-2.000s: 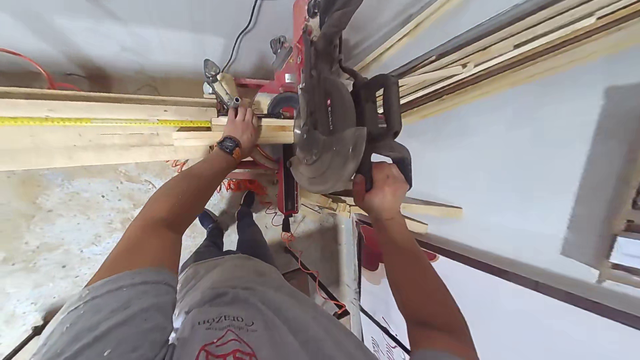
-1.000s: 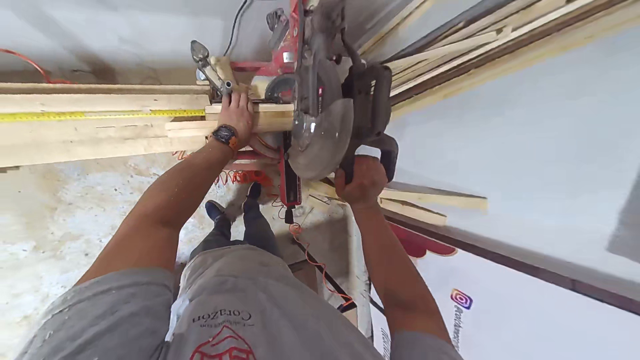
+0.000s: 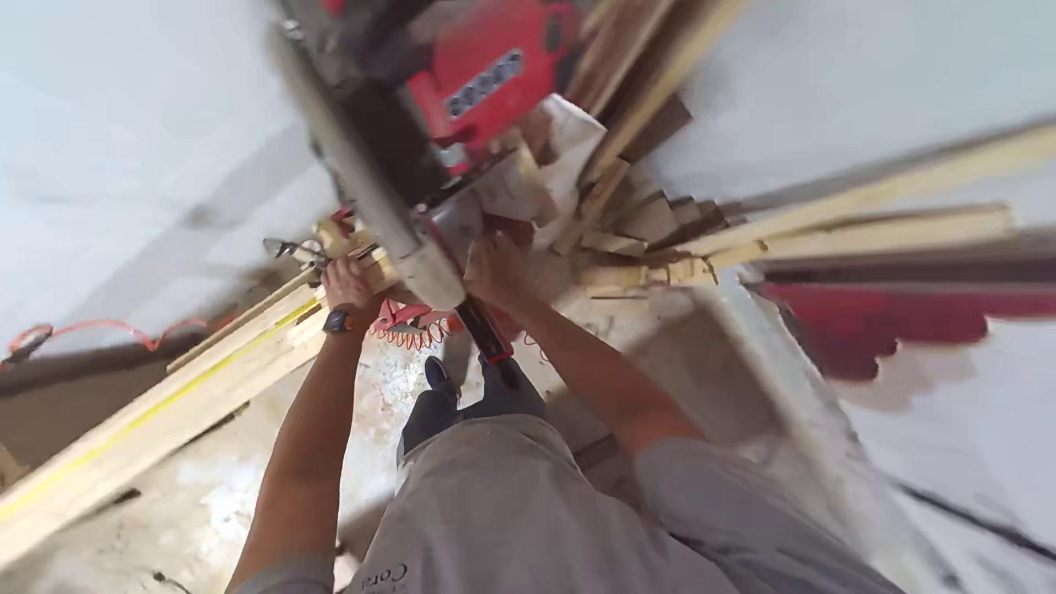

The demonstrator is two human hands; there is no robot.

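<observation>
A red and black miter saw (image 3: 495,74) stands in front of me, blurred, with its head now raised and its blade guard (image 3: 371,181) facing me. My left hand (image 3: 345,285), with a watch on the wrist, presses on a light wooden board (image 3: 378,271) left of the saw. My right hand (image 3: 495,268) is off the saw handle and lies beside the saw table, right of the guard; its fingers are partly hidden, so I cannot tell what they hold. A yellow measuring tape (image 3: 190,386) runs along the long boards at left.
Several wooden offcuts (image 3: 652,219) lie right of the saw, with long wood strips (image 3: 891,235) beyond them. A coiled orange air hose (image 3: 421,332) hangs below the saw. A clamp (image 3: 293,247) sits behind my left hand. My feet (image 3: 439,375) are on the stained floor.
My right hand has let go of the saw handle and moved in beside the saw table. The saw head has come up. My left hand stays on the board. The view has turned strongly.
</observation>
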